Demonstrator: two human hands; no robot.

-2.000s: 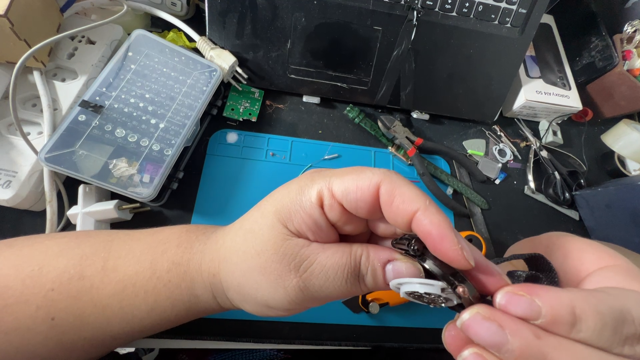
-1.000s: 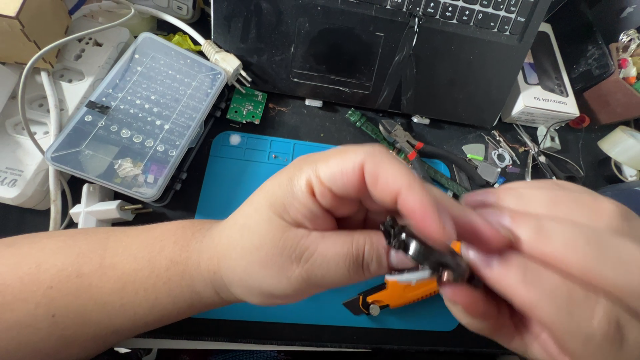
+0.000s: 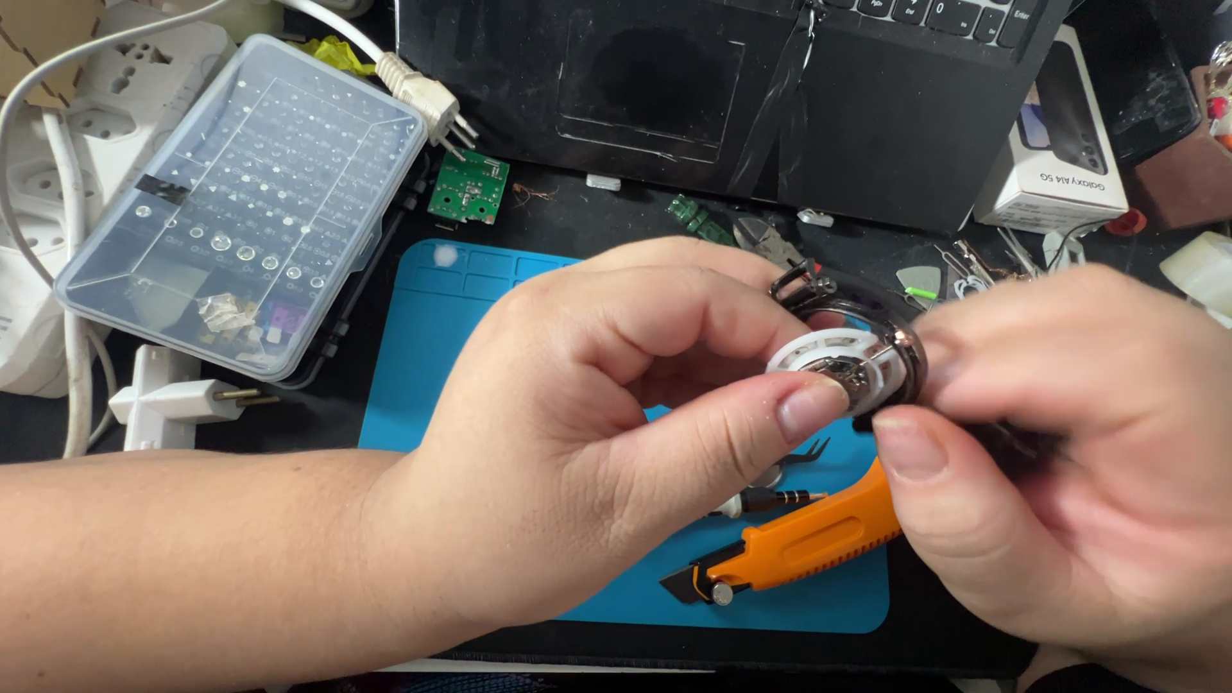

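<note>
My left hand [image 3: 616,423] pinches a dark metal watch case [image 3: 910,337] between thumb and fingers. A white ring-shaped part [image 3: 818,348] with a metallic movement inside sits at the case, with my left thumb on its face. My right hand [image 3: 1049,433] grips the case's right side, partly blurred; what lies inside its fingers is hidden. Below the hands, an orange utility knife [image 3: 818,539] lies on the blue silicone work mat [image 3: 635,587]. Tweezer tips [image 3: 807,454] and a black audio-type plug [image 3: 770,499] show between the hands.
A laptop [image 3: 654,87] stands behind the mat. At left are a clear-lidded parts box [image 3: 260,192], a white plug adapter [image 3: 173,399] and power strips. A green circuit board [image 3: 469,188] lies near the box. Diagonal cutters [image 3: 765,241] and a phone box [image 3: 1054,144] are farther right.
The white ring, partly hidden by my fingers one second ago, now shows more fully. My right hand has shifted so that its thumb lies lower, below the case.
</note>
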